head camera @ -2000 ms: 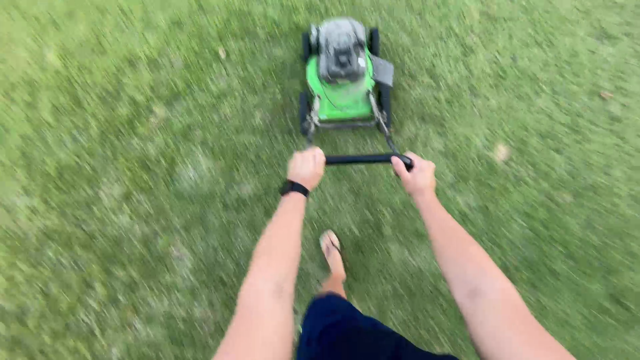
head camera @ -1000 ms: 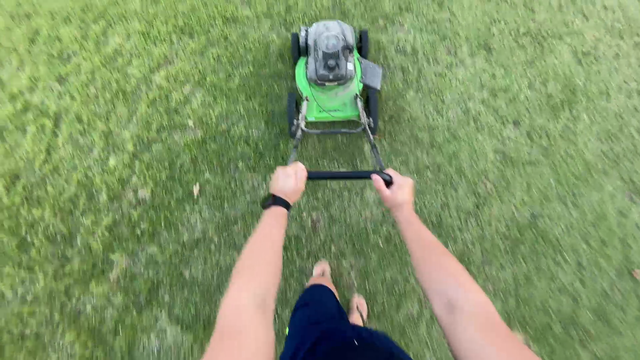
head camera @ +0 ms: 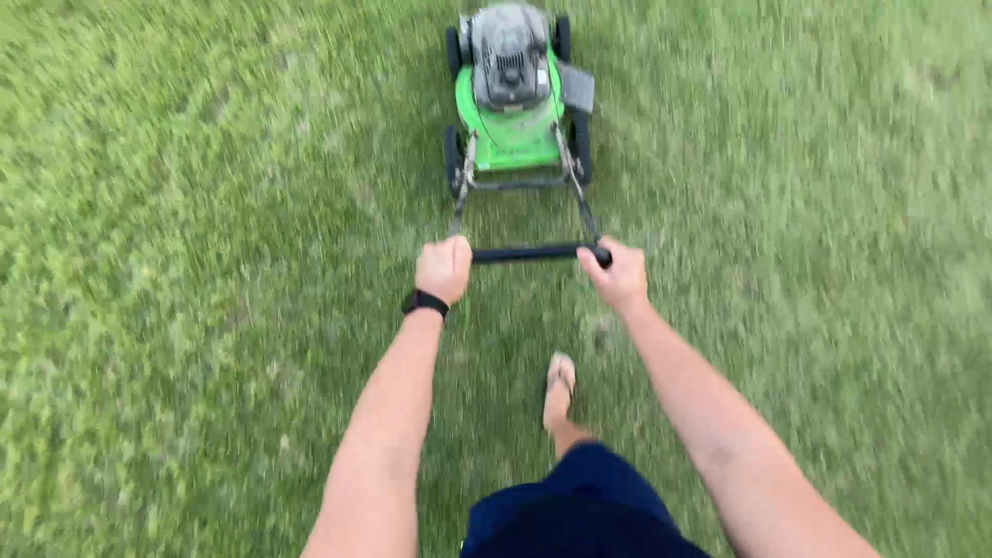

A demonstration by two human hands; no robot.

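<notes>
A green walk-behind lawn mower (head camera: 515,143) with a dusty grey and black engine (head camera: 509,58) is at the top middle, straight ahead of me. Its black handlebar (head camera: 527,253) runs crosswise between my hands. My left hand (head camera: 444,270), with a black watch (head camera: 425,303) on the wrist, is closed around the bar's left end. At the right end my right hand (head camera: 618,271) grips the bar, its thumb lying near the rounded black end. Two side rods of the handle lead from the hands down to the mower deck. My fingers' undersides are hidden.
Grass surrounds the mower on all sides, blurred in places. A grey side flap (head camera: 576,87) sticks out at the mower's right. One foot in a flip-flop (head camera: 559,380) is on the grass below the handlebar; the other foot is not visible.
Both hands have kept their hold on the handlebar. My feet have changed position: both showed close together one second ago, and now a single foot shows out in front.
</notes>
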